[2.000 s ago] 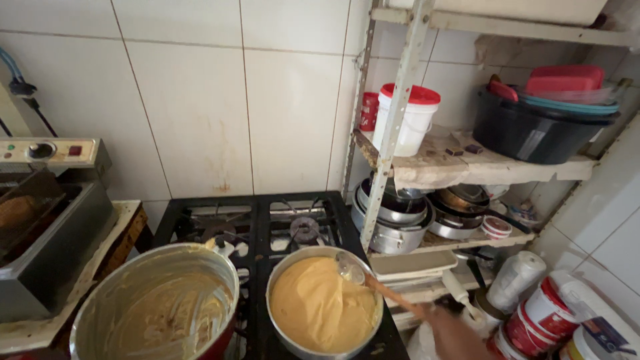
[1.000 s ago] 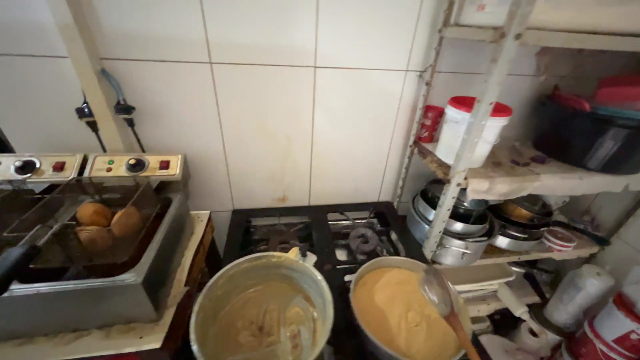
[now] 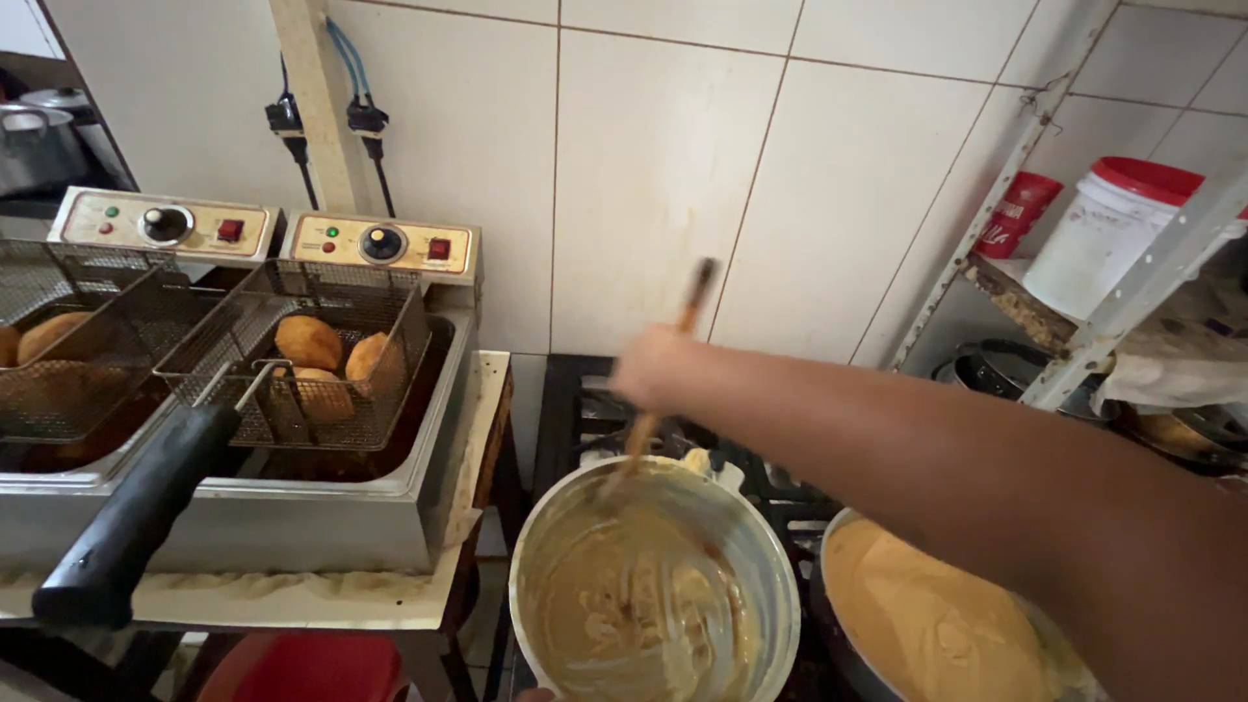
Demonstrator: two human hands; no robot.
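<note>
My right hand grips a wooden-handled spoon, held upright over the back rim of a metal pot with a thin layer of yellowish mixture inside. The spoon's lower end is blurred within this pot. Under my right forearm stands a second pot, filled with a smooth, thick orange-yellow mixture. Of my left hand, only a fingertip or so shows at the front rim of the first pot; its grip cannot be told.
A gas stove carries the pots. At left, a double fryer has wire baskets with browned fried pieces and a black handle jutting forward. On the right, a metal shelf holds a white bucket and pans.
The spoon has moved from the full pot on the right to the scraped pot on the left, with my right hand around its handle. The view has swung left.
</note>
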